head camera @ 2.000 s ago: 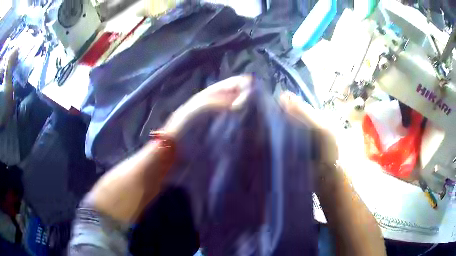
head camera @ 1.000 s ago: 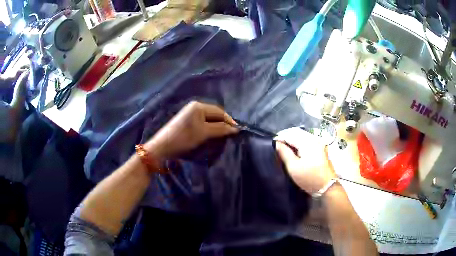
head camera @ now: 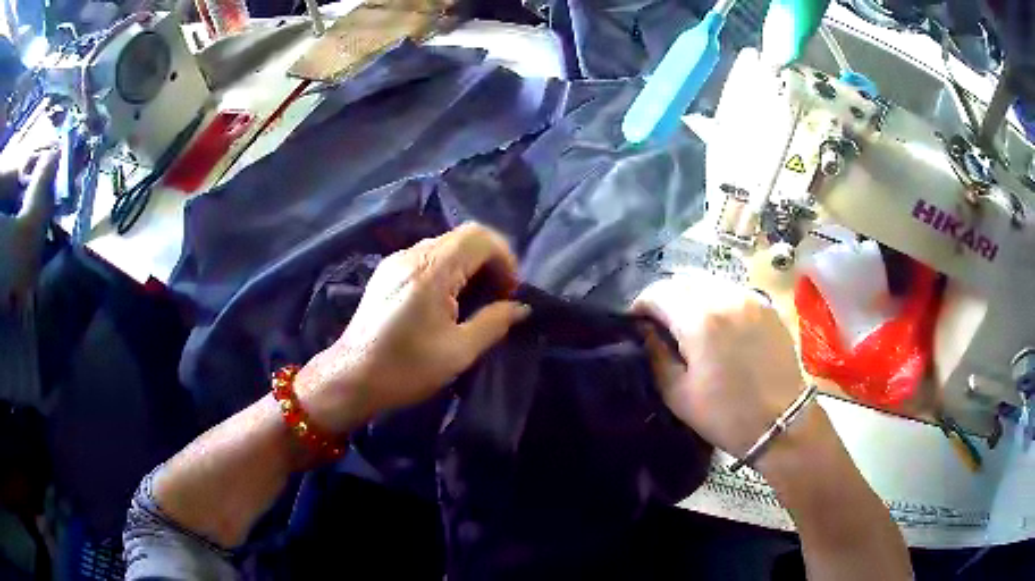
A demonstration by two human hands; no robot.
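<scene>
A dark navy garment piece (head camera: 579, 397) hangs over the front of the table, with more of the thin cloth (head camera: 329, 170) spread behind it to the left of the machine. My left hand (head camera: 437, 301) pinches the garment's upper edge between thumb and fingers. My right hand (head camera: 721, 352) grips the same edge a short way to the right, its fingers curled over the cloth. The edge runs between both hands. The cream-white sewing machine (head camera: 897, 204) with HIKARI lettering stands to the right. The cloth in my hands is away from its needle area.
A red plastic bag (head camera: 868, 340) lies under the machine arm. A light-blue bar (head camera: 675, 85) hangs by the head. Dark-handled scissors (head camera: 134, 202) and a red flat item (head camera: 208, 151) lie at left. Small snips (head camera: 962, 443) lie at the right. Another person's hand (head camera: 40, 182) shows at far left.
Both hands still hold the garment edge. My left hand has turned, with its thumb and fingers spread wider. The edge between the hands looks wider and more opened than the narrow fold before.
</scene>
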